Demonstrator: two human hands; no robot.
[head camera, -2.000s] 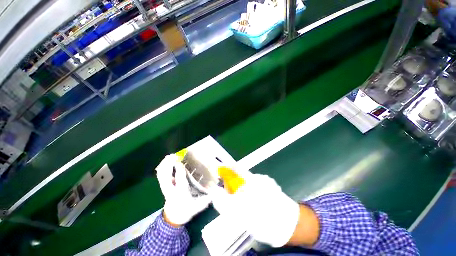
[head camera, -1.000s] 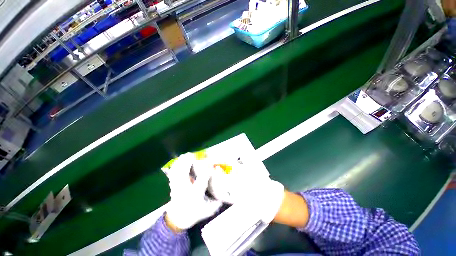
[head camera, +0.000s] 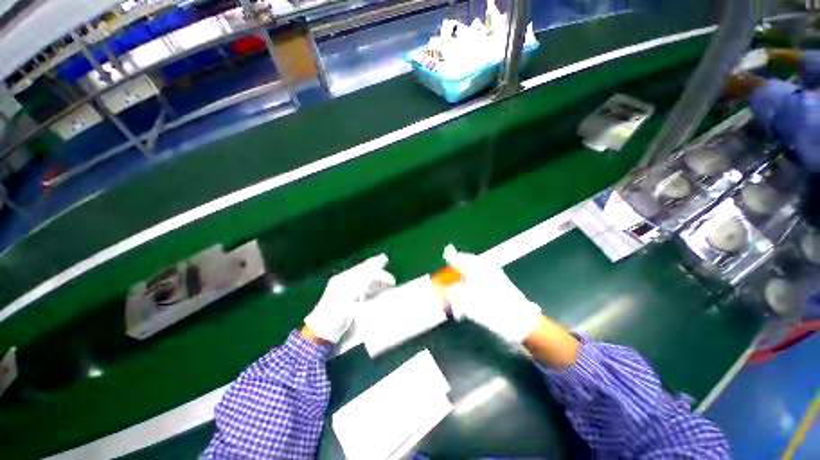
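My left hand (head camera: 343, 301) and my right hand (head camera: 493, 301), both in white gloves, hold a white insert (head camera: 403, 314) between them over the pale belt edging. My left fingers are at its left end, my right fingers at its right end. An orange piece (head camera: 446, 277) shows at my right fingertips. A stack of white inserts (head camera: 391, 409) lies on the near green surface just below my hands. A pack with dark and white contents (head camera: 193, 286) lies on the green belt to the left.
Another pack (head camera: 617, 121) lies on the belt at upper right. Clear trays with round parts (head camera: 726, 235) and printed leaflets (head camera: 613, 225) are at right. A metal post and a light-blue bin of white pieces (head camera: 457, 83) stand across the belt. Another person's arm (head camera: 784, 108) reaches in at far right.
The dark part and yellow-green strip no longer show in my hands, which have moved apart around the insert. Packs now show at left and upper right on the belt. The view has shifted slightly.
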